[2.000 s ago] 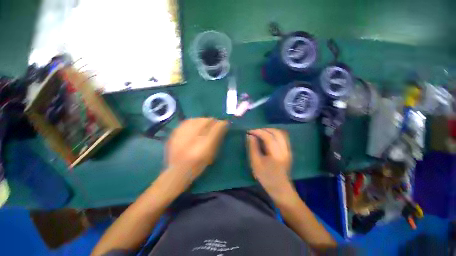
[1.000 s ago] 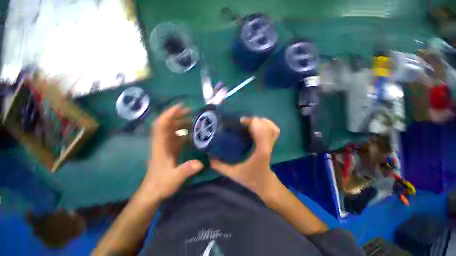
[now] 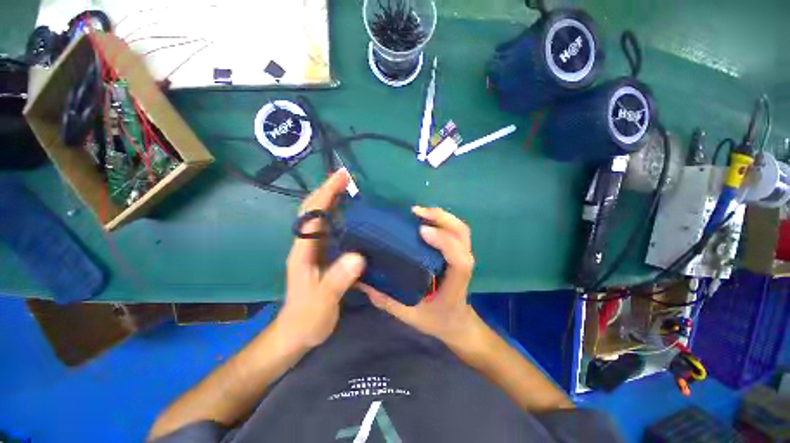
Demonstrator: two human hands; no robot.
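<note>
A dark blue portable speaker (image 3: pixel 390 247) is held between both hands over the bench's front edge, lying on its side with a dark panel facing up. My left hand (image 3: pixel 320 268) grips its left end, where a black strap loop (image 3: pixel 310 225) sticks out. My right hand (image 3: pixel 437 268) grips its right end, beside a small orange-red edge. The white-tagged end of a black cable (image 3: pixel 349 182) shows at my left fingertips; I cannot tell if it touches them. The speaker's end faces are hidden.
Beyond lie tweezers (image 3: pixel 428 112), a USB drive (image 3: pixel 445 147), a white strip (image 3: pixel 487 140), a loose end cap (image 3: pixel 283 129) and a screw cup (image 3: pixel 398 30). A parts box (image 3: pixel 173 138) is left. Two speakers (image 3: pixel 598 117), an electric screwdriver (image 3: pixel 600 225) and a soldering iron (image 3: pixel 732 186) are right.
The speaker in my hands has turned, so its white-ringed end no longer shows. My left hand has closed onto it from beside it. The camera view has shifted.
</note>
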